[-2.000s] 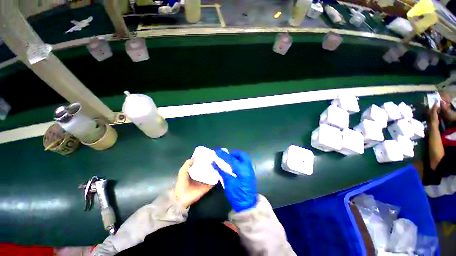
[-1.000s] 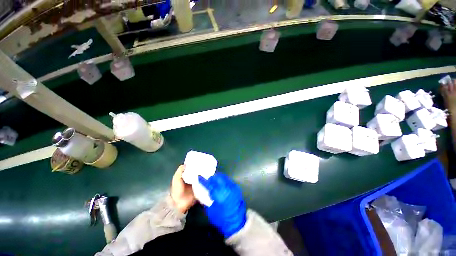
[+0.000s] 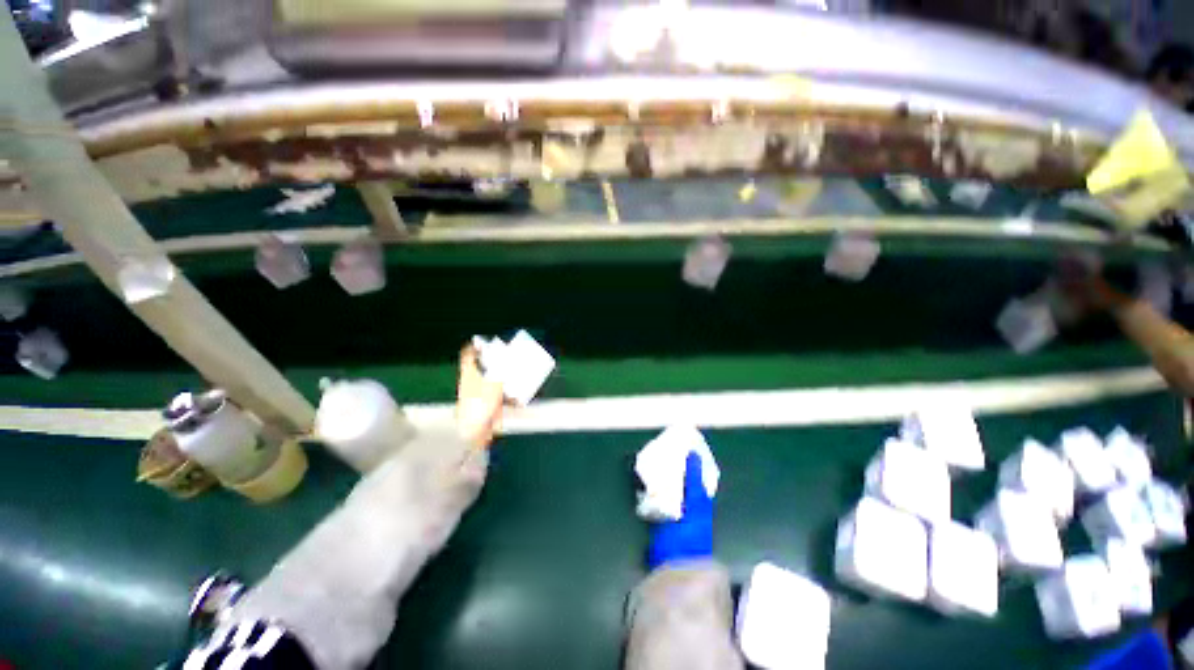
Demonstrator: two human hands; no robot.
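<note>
My left hand [image 3: 479, 398], bare, holds a white plug-in unit [image 3: 526, 368] over the white strip at the belt's near edge. My right hand [image 3: 684, 524], in a blue glove, is on a white, crumpled-looking piece [image 3: 674, 469], likely the wiping cloth, over the green bench; blur hides whether anything lies under it. A single white unit [image 3: 783, 618] is beside my right sleeve. More white units [image 3: 883, 550] stand grouped to the right.
A squeeze bottle [image 3: 359, 422] and a metal-topped can [image 3: 220, 439] in a round holder stand by the post [image 3: 197, 308]. Greyish units [image 3: 707, 261] sit on the dark belt. Another person's arm [image 3: 1152, 336] reaches over the belt at right. A blue bin [image 3: 1137, 654] shows at lower right.
My left hand has moved the unit forward to the belt's edge, away from my right hand. My gloved hand has moved right with the white piece. The view has tilted up.
</note>
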